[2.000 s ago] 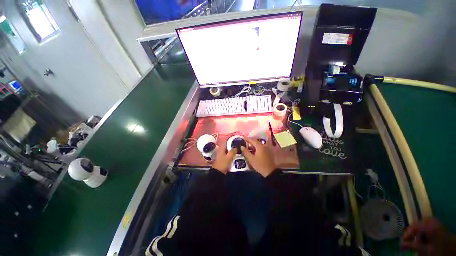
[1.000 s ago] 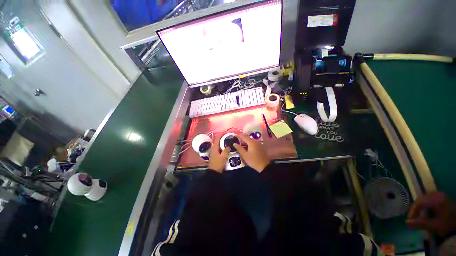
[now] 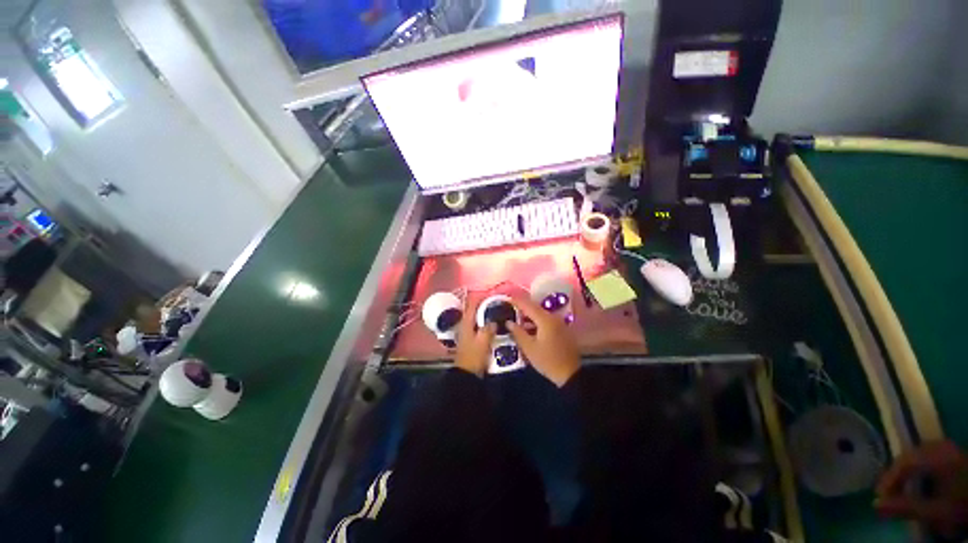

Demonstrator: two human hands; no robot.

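Observation:
A white pan-tilt camera with a black lens face [image 3: 506, 355] stands near the front edge of the reddish mat [image 3: 621, 337]. My left hand [image 3: 473, 346] is on its left side and my right hand [image 3: 550, 344] on its right side, with fingertips at its round head. A second white camera [image 3: 441, 312] stands on the mat to the left of my left hand. A third camera [image 3: 554, 301], its face glowing violet, stands behind my right hand, which partly hides it.
A bright monitor [image 3: 510, 106], keyboard [image 3: 499, 226], tape roll [image 3: 595, 226], sticky notes [image 3: 611, 290], mouse [image 3: 667, 281] and black label printer [image 3: 725, 159] surround the mat. Another camera [image 3: 200, 388] lies on the left green belt [image 3: 278, 350]. Another person's hand [image 3: 921, 486] is at lower right.
The view has shifted a little. Both hands stay on the same camera. The right camera's violet glow shows more clearly than two seconds ago. The picture on the monitor has changed.

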